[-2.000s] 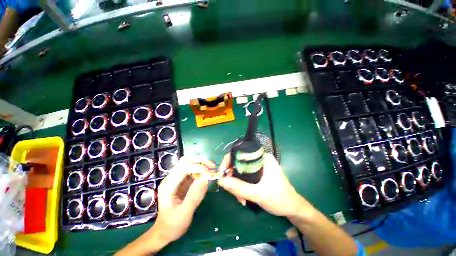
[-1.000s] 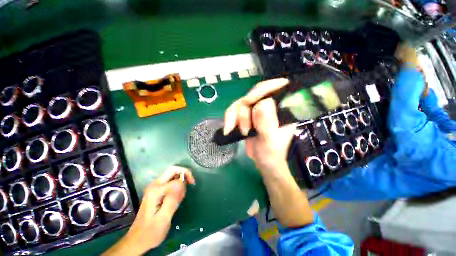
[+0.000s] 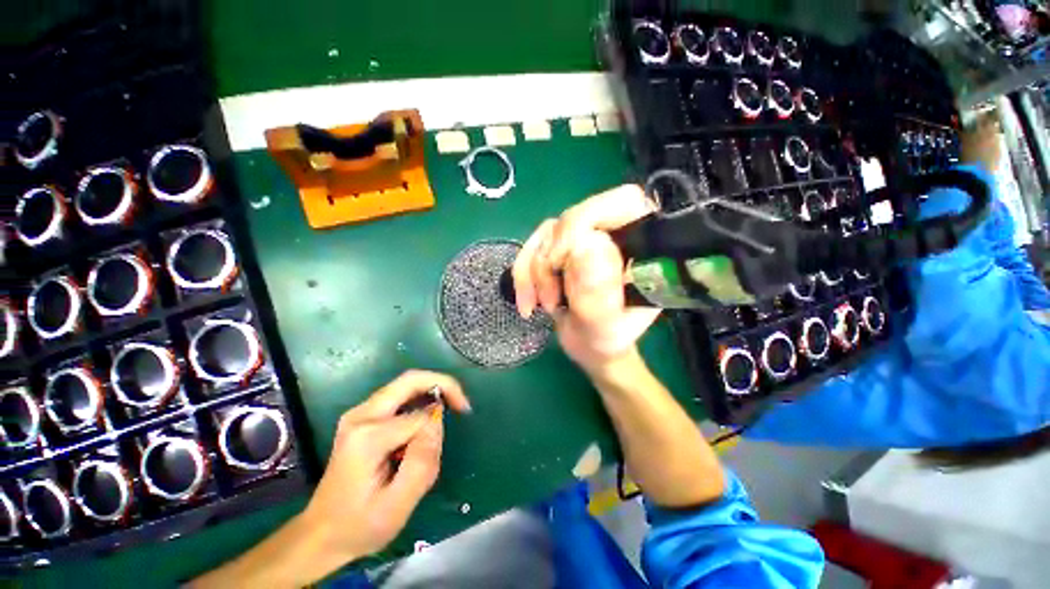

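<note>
My right hand grips the black electric screwdriver with its pale green-white label. The tool lies nearly level, its front end over the round grey screw dish; the bit tip is too small to see. My left hand is left of and below the dish, with thumb and fingers pinched on a small dark and silver piece, likely a watch case, mostly hidden in the fingers.
An orange fixture and a single silver ring stand behind the dish, near small beige pads on the white strip. The left tray and right tray hold watch cases. Another person's blue sleeve is at right.
The view has swung right. My right hand has moved the screwdriver from the piece in my left hand to the dish, and the tool has tipped from upright to nearly level.
</note>
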